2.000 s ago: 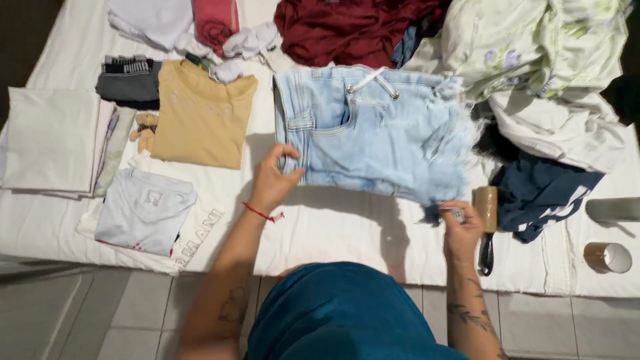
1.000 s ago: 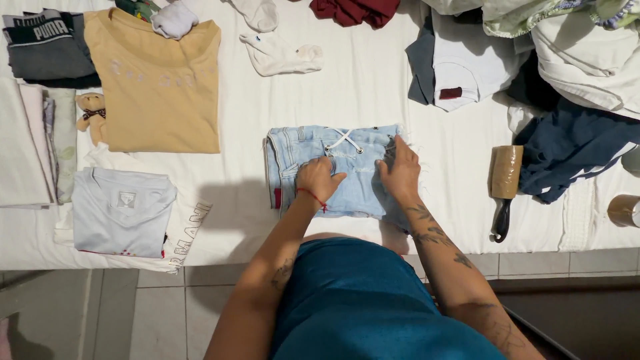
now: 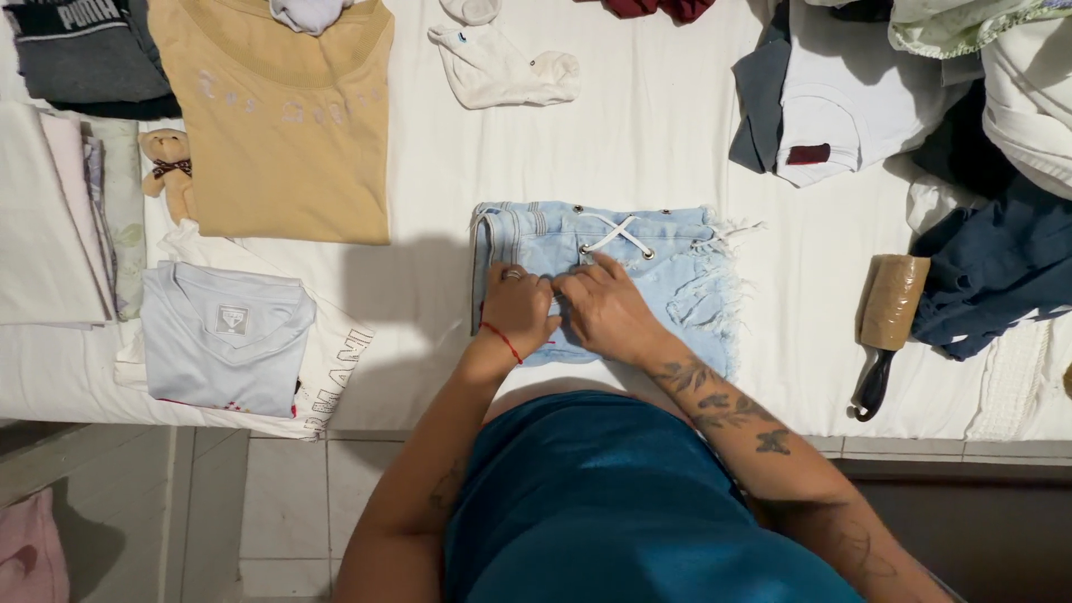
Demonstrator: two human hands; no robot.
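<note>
Light blue denim shorts (image 3: 699, 293) lie folded on the white sheet (image 3: 402, 352) in front of me, with frayed hems at the right and a white lace crossed through eyelets near the top. My left hand (image 3: 517, 310), with a ring and a red string bracelet, rests on their left half, fingers bent. Beside it, my right hand (image 3: 607, 306) lies on the middle of the denim below the lace. The fingertips of both hands almost meet; whether they pinch the cloth I cannot tell.
At left lie a mustard shirt (image 3: 285, 167), a small teddy bear (image 3: 170, 172), a folded pale shirt (image 3: 226, 335) and folded cloths (image 3: 50, 226). White socks (image 3: 511, 71) lie beyond the shorts. To the right are a lint roller (image 3: 894, 301), navy clothing (image 3: 997, 260) and a white shirt (image 3: 863, 84).
The shorts, earlier held up by both hands, now lie folded smaller on the sheet. Since a second ago my right hand has moved left, close to my left hand. The view has shifted nearer.
</note>
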